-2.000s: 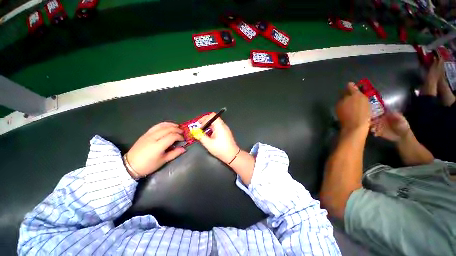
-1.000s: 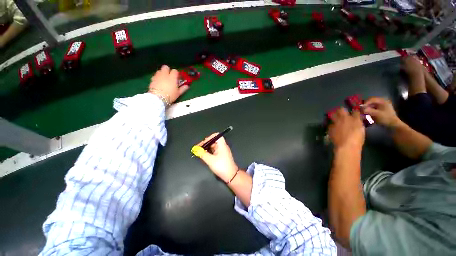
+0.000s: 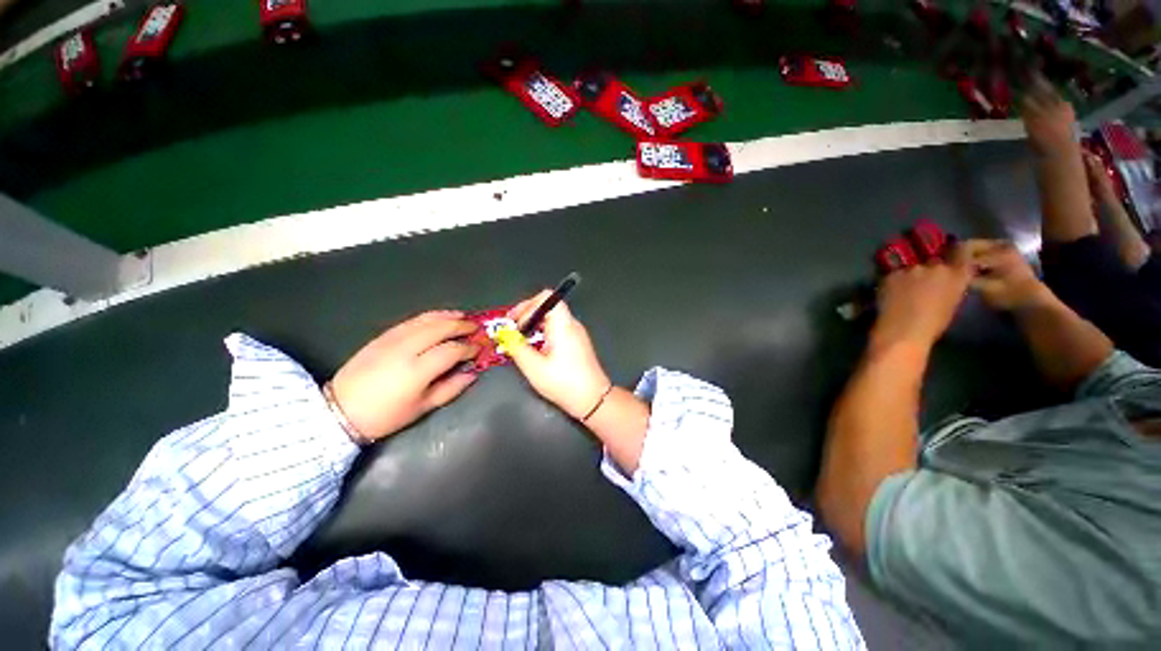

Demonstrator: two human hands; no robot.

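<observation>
A red unit [image 3: 485, 354] with a white printed label [image 3: 499, 328] lies at the bench in front of me, partly covered by my fingers. My left hand [image 3: 405, 373] holds its left side. My right hand [image 3: 560, 359] grips a pen-like tool [image 3: 550, 303] with a black shaft slanting up to the right and a yellow section at the fingertips, over the label. The tool's tip is too small to make out.
Several red units [image 3: 684, 160] lie on the green belt [image 3: 318, 153] beyond the white rail [image 3: 433, 207]; one rests on the rail. A grey post [image 3: 64, 254] stands left. A neighbour's hands [image 3: 929, 299] hold red parts at right.
My left hand has come back from the belt to the bench and now holds a red unit. My right hand with the tool has moved up slightly onto it. The neighbour's hands have shifted.
</observation>
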